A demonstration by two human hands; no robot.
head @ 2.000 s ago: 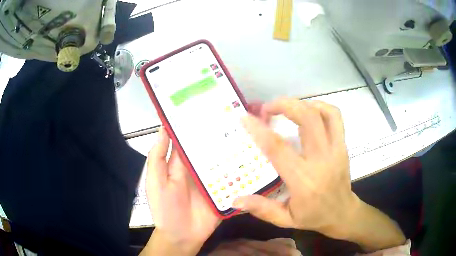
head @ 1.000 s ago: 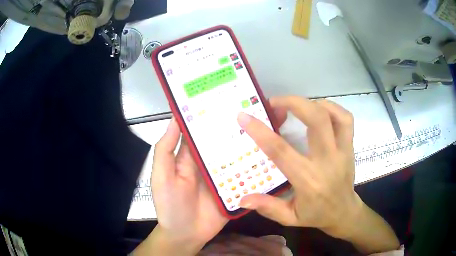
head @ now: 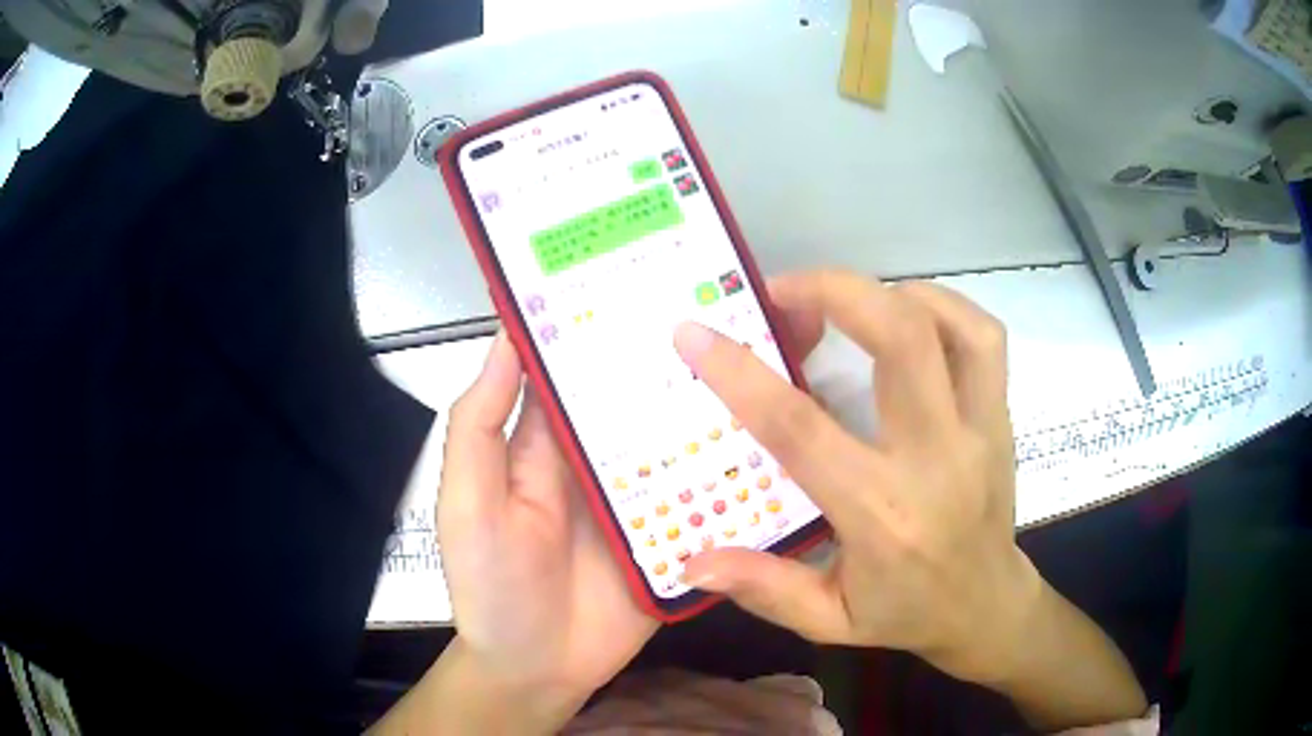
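Note:
A mobile phone (head: 633,388) in a red case is tilted over the table's front part, its screen showing green chat bubbles and rows of emoji. My left hand (head: 525,554) holds it from below and along its left edge. My right hand (head: 878,489) is over its lower right side, fingers apart, index fingertip at the middle of the screen and thumb near the bottom edge. Dark fabric (head: 173,417) lies at the left beside the needle plate (head: 377,137) and hangs over the front edge. The presser foot (head: 331,137) is at the fabric's edge.
The sewing machine head (head: 123,36) with its cream tension knob (head: 240,78) is overhead at the upper left. A yellow strip (head: 868,51), a white scrap (head: 944,36) and long grey tweezers (head: 1079,230) lie to the right. The bobbin winder (head: 1151,263) is at far right.
Since two seconds ago, the camera view has shifted slightly and the phone appears a little higher and further right. Over the last second, the phone and both hands have barely moved.

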